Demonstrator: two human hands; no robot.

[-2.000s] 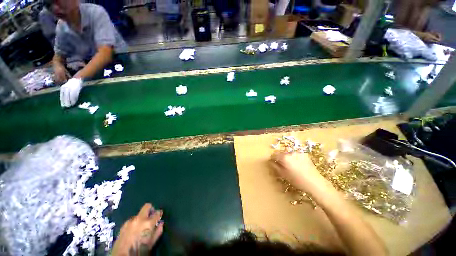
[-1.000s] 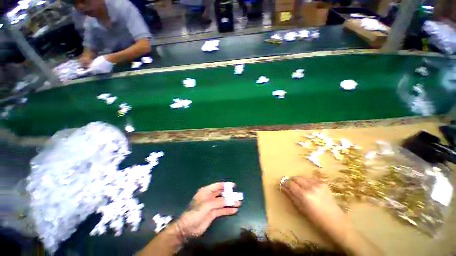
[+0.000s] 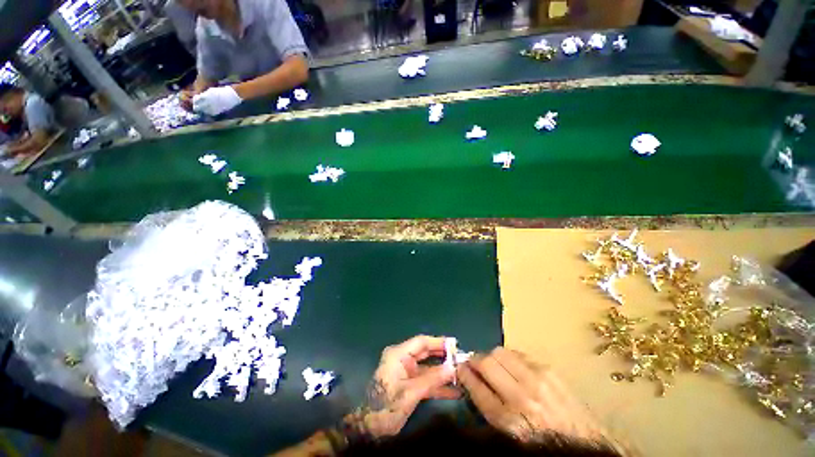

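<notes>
My left hand (image 3: pixel 407 384) is bare and holds a white plastic housing (image 3: pixel 450 361) upright between thumb and fingers, near the bench's front edge. My right hand (image 3: pixel 514 388) meets it from the right, its fingertips closed at the housing on something small and pale; what exactly is hidden by the fingers. Loose white housings (image 3: pixel 259 335) lie heaped at left beside the bag of housings (image 3: pixel 170 303). One single housing (image 3: pixel 317 382) lies apart. Brass contacts (image 3: pixel 661 335) are heaped on the cardboard sheet (image 3: pixel 545 286), with white pieces (image 3: pixel 625 263) at the heap's far edge.
The bag of contacts (image 3: pixel 768 348) lies at the right. Beyond the bench runs the green conveyor belt (image 3: pixel 402 192) with scattered white pieces. A person (image 3: pixel 241 54) with a white glove (image 3: pixel 217 100) works across it. Another person is at far left.
My left hand has picked up a housing and moved right. My right hand has left the brass heap and come to the housing. The view has shifted right.
</notes>
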